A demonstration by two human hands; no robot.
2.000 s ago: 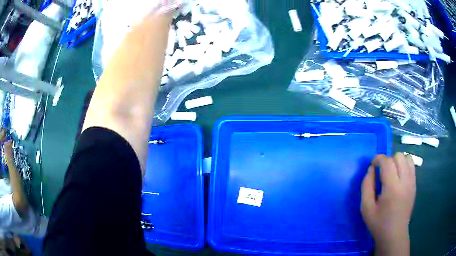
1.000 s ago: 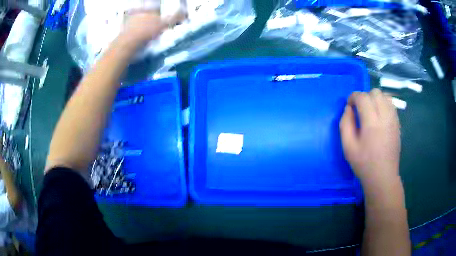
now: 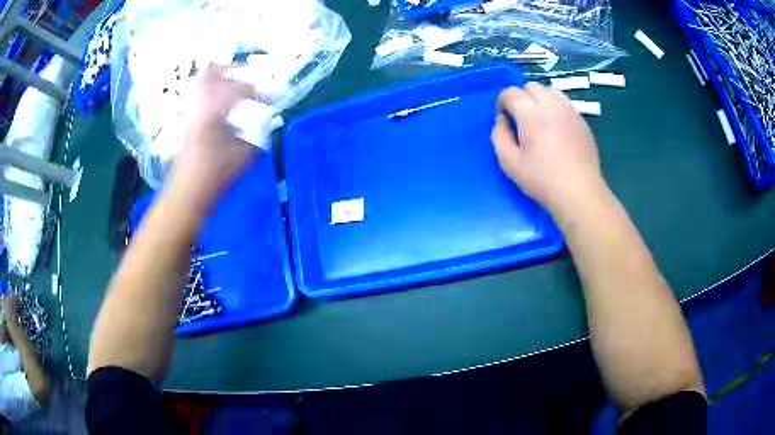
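My left hand [image 3: 217,127] is blurred, over the front edge of the clear bag of white sleeves [image 3: 293,42], with white pieces at its fingers. My right hand [image 3: 548,144] rests on the right rim of the large blue tray [image 3: 425,195], fingers curled; whether it holds anything is hidden. One leaded core [image 3: 416,109] lies near the large tray's back edge. A small white label [image 3: 347,211] lies on its floor. The smaller blue tray [image 3: 255,263] on the left holds a heap of leaded cores [image 3: 197,293], partly hidden by my left forearm.
A second clear bag [image 3: 586,38] with a few white and wire pieces lies behind the large tray. Loose white sleeves [image 3: 607,79] lie right of it. A blue bin of silvery leaded parts [image 3: 739,64] stands at the right edge. A person's arm [image 3: 27,344] shows at the far left.
My left hand has drawn back from deep over the bag toward its front edge, with white pieces at its fingers. My right hand remains on the tray rim. The camera view has shifted and turned.
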